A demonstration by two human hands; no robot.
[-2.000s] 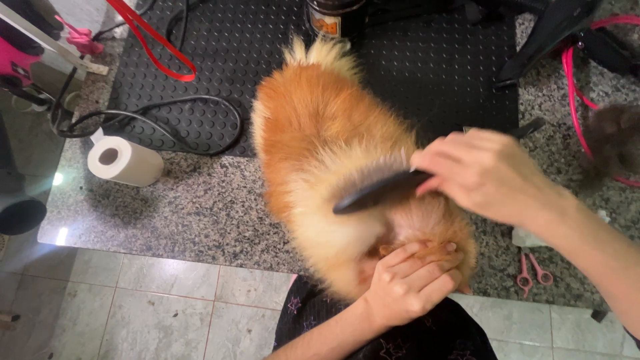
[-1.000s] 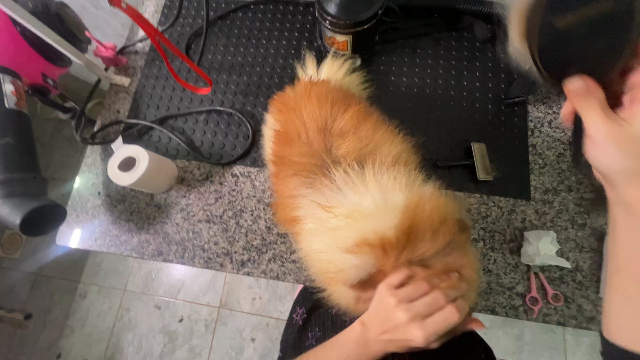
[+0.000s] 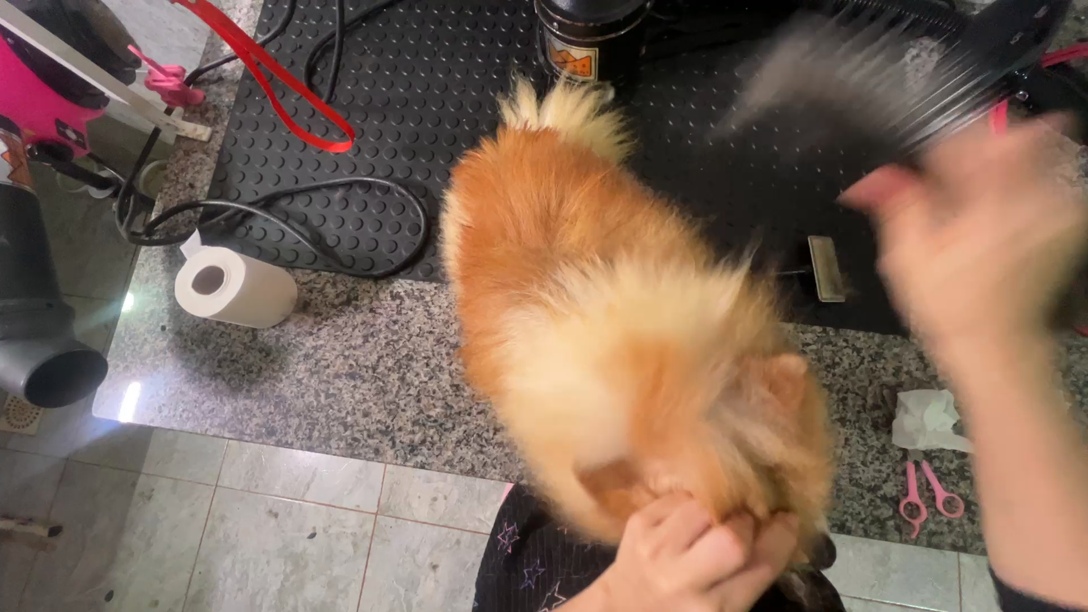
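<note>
A fluffy orange and cream dog (image 3: 578,280) stands on the granite counter, its rear on a black studded rubber mat (image 3: 680,229) and its head toward me. My left hand (image 3: 697,552) grips the fur at the dog's head, fingers curled. My right hand (image 3: 977,229) is raised to the right of the dog, blurred by motion. Just above it is a dark brush with long bristles (image 3: 943,85), also blurred; it appears to be held, though the fingers' hold on its handle cannot be made out. A slicker brush (image 3: 826,269) lies on the mat between dog and right hand.
A toilet paper roll (image 3: 238,287) lies at the left beside a looped black cable (image 3: 416,212). A red strap (image 3: 289,93) hangs above. At far left is a dryer nozzle (image 3: 51,365). Pink-handled scissors (image 3: 931,501) and crumpled tissue (image 3: 926,419) lie at right; a black canister (image 3: 591,38) stands behind.
My right hand first held a brush on the dog's back, then rose to the upper right with it, and is now lower there. My left hand has stayed at the dog's head.
</note>
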